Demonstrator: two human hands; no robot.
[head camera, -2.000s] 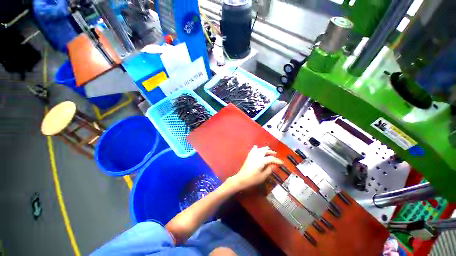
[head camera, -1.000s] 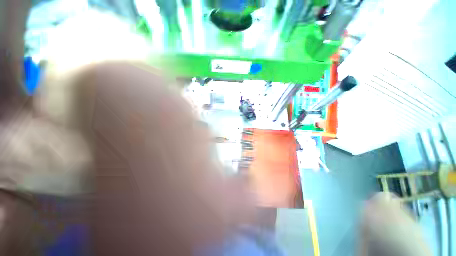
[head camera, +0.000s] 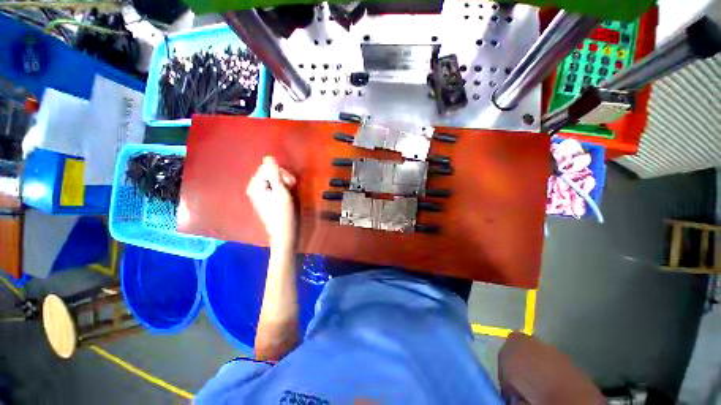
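Observation:
Three silver mould plates (head camera: 389, 176) lie in a column on the red work board (head camera: 490, 213), short black pieces sticking out on both sides. My left hand (head camera: 273, 194) is over the board's left part, left of the plates and apart from them. Its fingers are curled, with a small dark spot between them; I cannot tell whether it holds anything. My right hand is out of the picture; only a blurred part of an arm shows at the bottom right.
Two light-blue baskets (head camera: 150, 228) with black cable parts stand at the left, blue tubs (head camera: 160, 286) below them. Behind the board are the holed machine bed (head camera: 332, 99), steel columns and a dark metal block (head camera: 448, 82). A pink cloth (head camera: 569, 178) and red-green control panel (head camera: 593, 75) are at the right.
The view has swung back from a blurred look to the right, where large blurred skin covered the left side. My left hand, earlier beside the plates' left ends, is now farther left of them.

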